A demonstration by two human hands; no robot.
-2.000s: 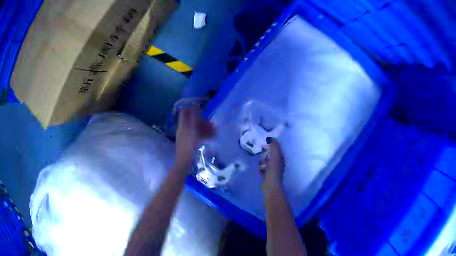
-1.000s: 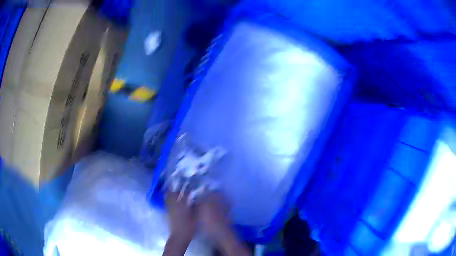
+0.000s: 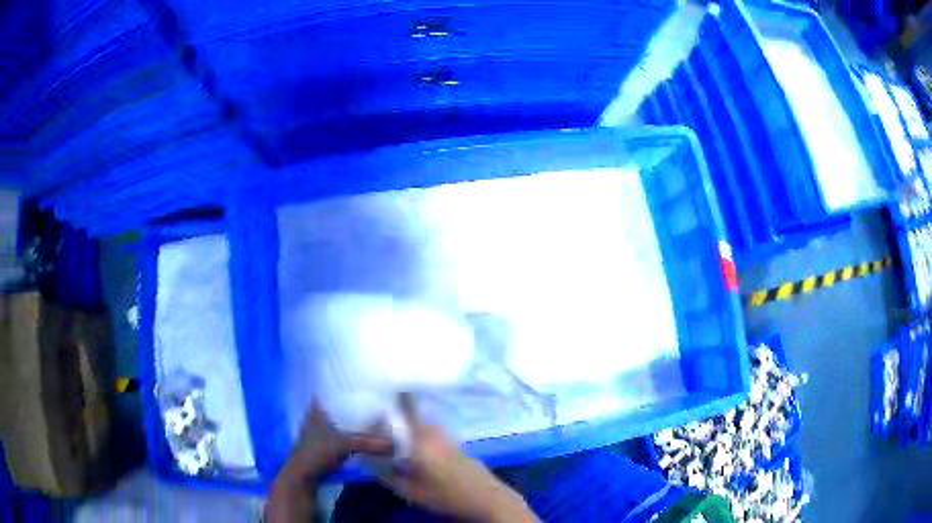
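Note:
The large lined blue work crate [image 3: 491, 444] lies in front of me. My left hand [image 3: 319, 455] and my right hand [image 3: 434, 470] are close together over its near left edge, both blurred. A small white piece [image 3: 400, 435] shows between them, pinched at the thumb of my right hand. What my left fingers hold is unclear. A bright, blurred white shape [image 3: 393, 342] lies just beyond the hands, perhaps film. A greyish translucent patch, perhaps a clear bag [image 3: 496, 352], is to its right on the liner.
A smaller white-lined blue crate [image 3: 199, 296] at left holds bagged assemblies [image 3: 189, 429]. Loose black-and-white pieces [image 3: 736, 449] fill a low crate at lower right. Tall stacked blue crates [image 3: 337, 72] stand behind. A brown carton [image 3: 51, 398] is far left, another lined crate [image 3: 818, 117] upper right.
The view has swung from the smaller crate to the large work crate. My hands have left the bagged assemblies in the smaller crate and are now over the work crate's near edge.

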